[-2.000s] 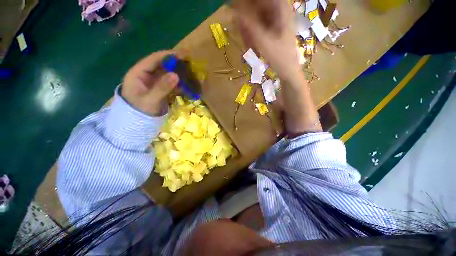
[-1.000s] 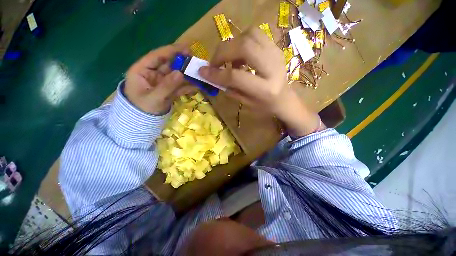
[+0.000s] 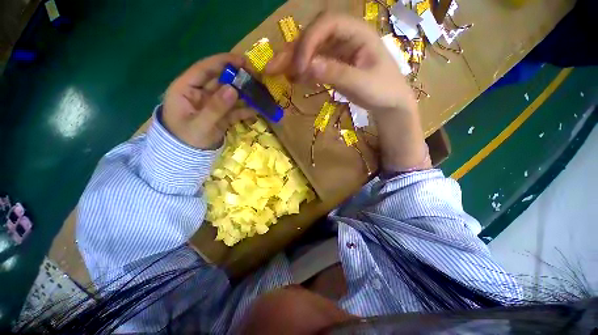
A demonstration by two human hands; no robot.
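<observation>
My left hand (image 3: pixel 200 101) holds a blue part (image 3: pixel 276 114) between thumb and fingers, tilted down to the right, with a dark grey face showing. My right hand (image 3: pixel 357 62) is just right of it, fingers bent and blurred near the tips. A gold piece (image 3: pixel 259 55) shows between the hands; whether the right fingertips touch it I cannot tell. More wired gold pieces (image 3: pixel 324 116) and a white rectangle (image 3: pixel 358 116) lie on the cardboard below my right hand.
An open box (image 3: pixel 308 220) below my hands holds a heap of pale-yellow paper squares (image 3: pixel 252 183). Gold and white wired pieces (image 3: pixel 405 21) are piled beyond my right hand. A green belt (image 3: pixel 124 39) runs at left, with pink parts (image 3: pixel 18 222) and a small blue part (image 3: pixel 55 14).
The white rectangle seen over the blue part one second ago is gone from it, and the dark face shows. My right hand has drawn back up and right. The parts on the belt have shifted.
</observation>
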